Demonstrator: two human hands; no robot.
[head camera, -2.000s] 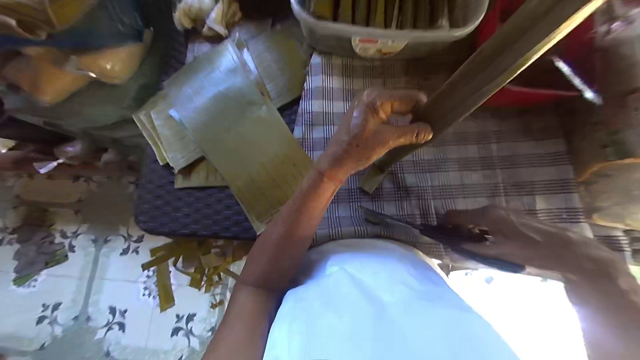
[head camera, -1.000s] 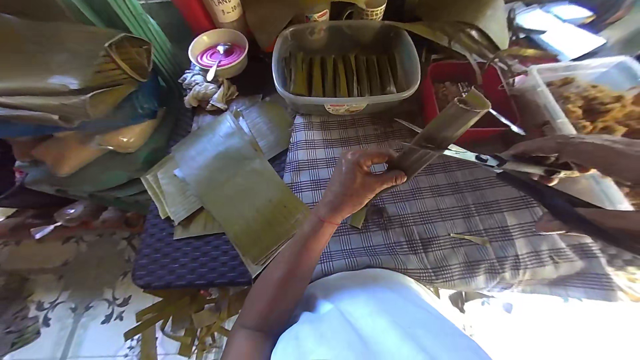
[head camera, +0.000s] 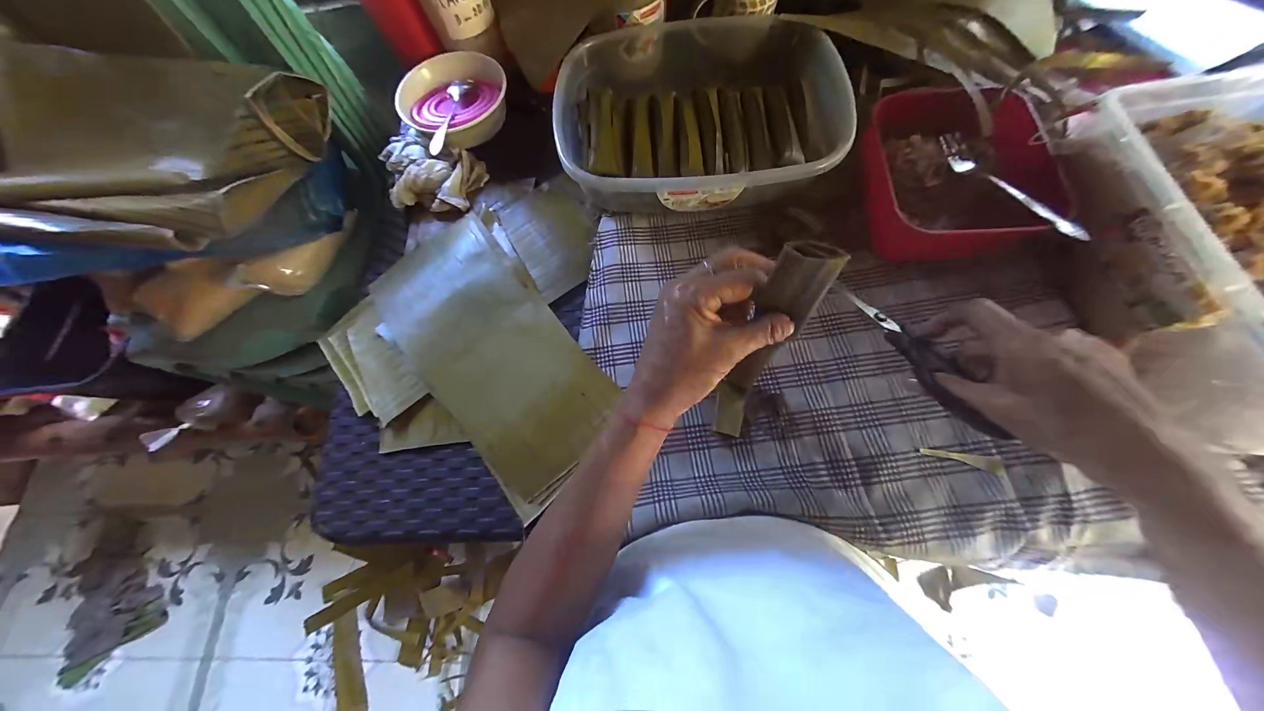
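Note:
My left hand (head camera: 706, 331) grips a rolled green-brown leaf (head camera: 790, 296), likely banana leaf, above the checkered cloth (head camera: 829, 425). The roll stands tilted, its open end up, and a narrow leaf end hangs below my fingers. To its right, my right hand (head camera: 1017, 370) holds dark-handled scissors (head camera: 923, 360) whose blade tips point at the roll; whether they touch it cannot be told. Flat leaf sheets (head camera: 504, 365) lie in a stack left of my left forearm. Behind my hands, a clear plastic tub (head camera: 706, 193) holds a row of several leaf-wrapped packets (head camera: 691, 133).
A red container (head camera: 973, 237) with a fork (head camera: 1027, 197) stands behind my right hand, beside a clear bin (head camera: 1165, 178) of brown food. A bowl (head camera: 454, 89) of purple stuff with a spoon is at back left. Leaf scraps (head camera: 415, 602) lie below the woven purple table edge (head camera: 415, 504).
The long leaf strip, flat and extended two seconds ago, is now a short roll in my left hand. My right hand has drawn the scissors back from the leaf since one second ago.

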